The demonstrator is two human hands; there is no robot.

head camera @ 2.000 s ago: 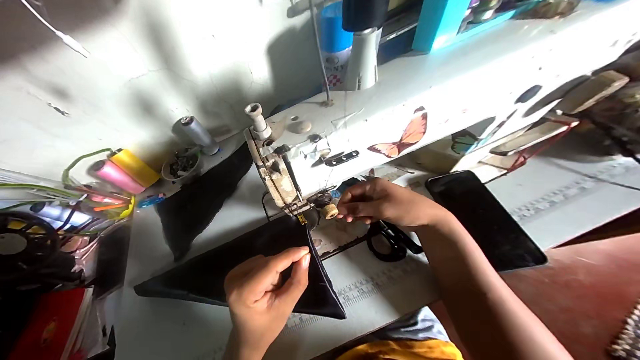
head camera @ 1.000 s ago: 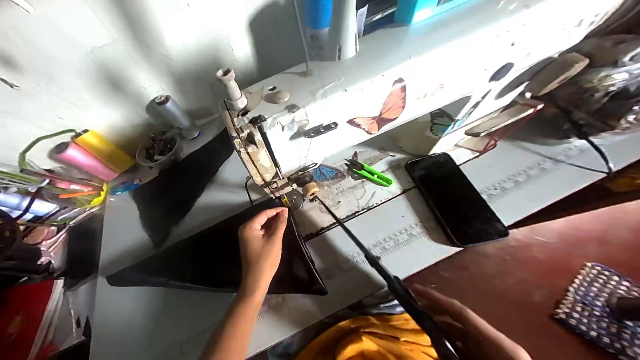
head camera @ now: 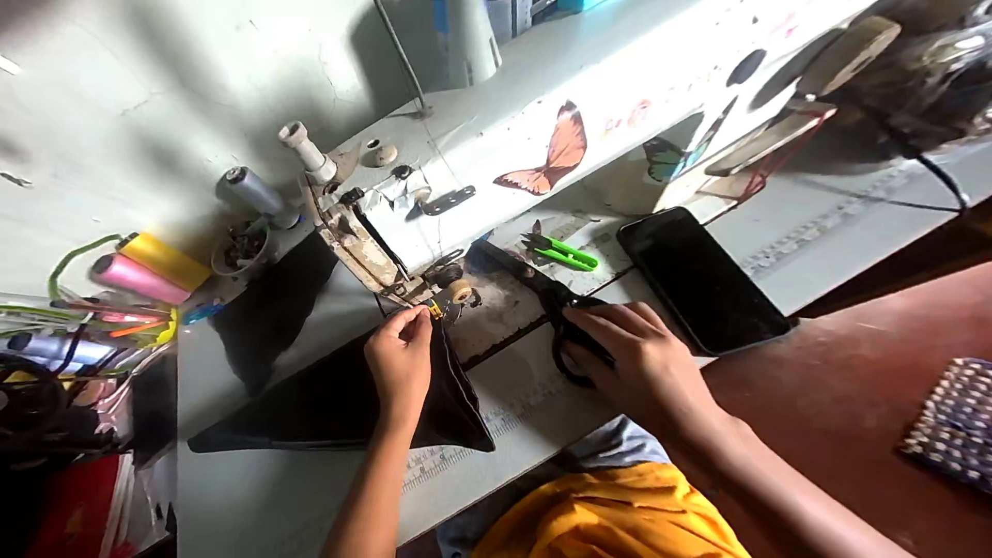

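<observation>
The white head of a sewing machine (head camera: 364,252) stands over black fabric (head camera: 310,395) that lies on the pale table. My left hand (head camera: 399,353) is just below the needle area, thumb and forefinger pinched together at the fabric's upper edge; whether thread or cloth is between them cannot be made out. Black-handled scissors (head camera: 562,302) are in my right hand (head camera: 635,349), their blades pointing up and left over the machine bed. Behind them lie green thread snips (head camera: 570,253). A black smartphone (head camera: 701,283) rests right of my right hand.
Thread cones, one pink (head camera: 139,279) and one grey (head camera: 260,194), stand at the left with a small cup of metal parts (head camera: 244,249). Another black fabric piece (head camera: 275,310) lies behind the first. A ruler strip (head camera: 465,453) runs along the table. At the right is a woven mat (head camera: 953,426).
My right hand was at the needle area, empty of scissors, two seconds ago. It then held the scissors near the table's front edge and has now brought them onto the machine bed.
</observation>
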